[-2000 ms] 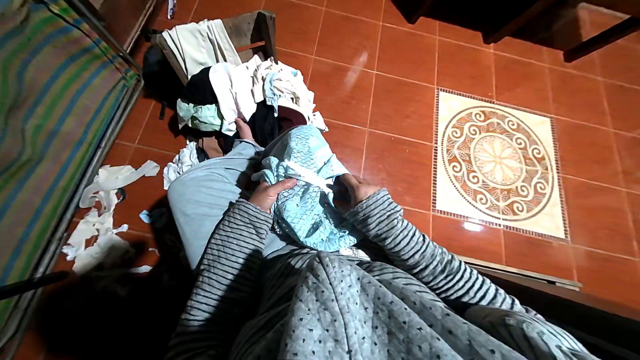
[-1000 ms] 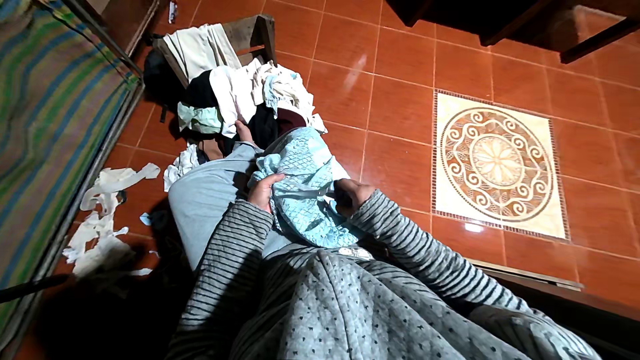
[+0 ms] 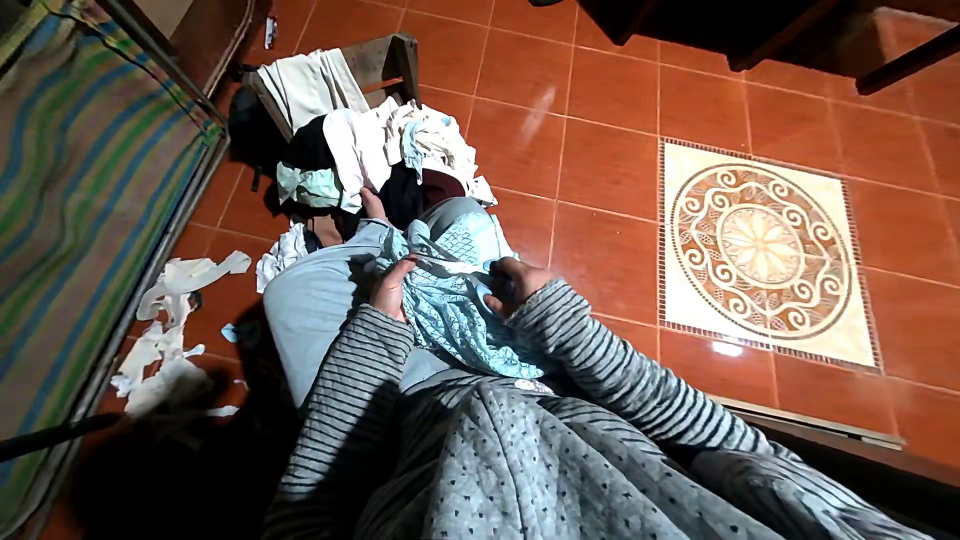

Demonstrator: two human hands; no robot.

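Note:
A light blue patterned cloth [image 3: 457, 315] lies bunched across my lap, over the light blue-grey trousers [image 3: 315, 292]. My left hand [image 3: 394, 289] grips its left side. At the right side my right hand [image 3: 519, 283] holds the cloth with bent fingers, partly in shadow. A pale strip or edge of the fabric runs between the two hands. What the cloth is exactly cannot be told.
Past my knees, a wooden chair [image 3: 409, 67] bears a heap of white, black and pale green cloths [image 3: 360, 150]. White scraps [image 3: 161, 337] lie on the tiled floor at left, beside a striped cloth panel [image 3: 82, 187]. Dark wooden furniture [image 3: 817, 30] stands at the upper right.
The patterned cloth has shifted and bunched between my hands; its pale strip shows more plainly than one second ago. Both hands stay on it.

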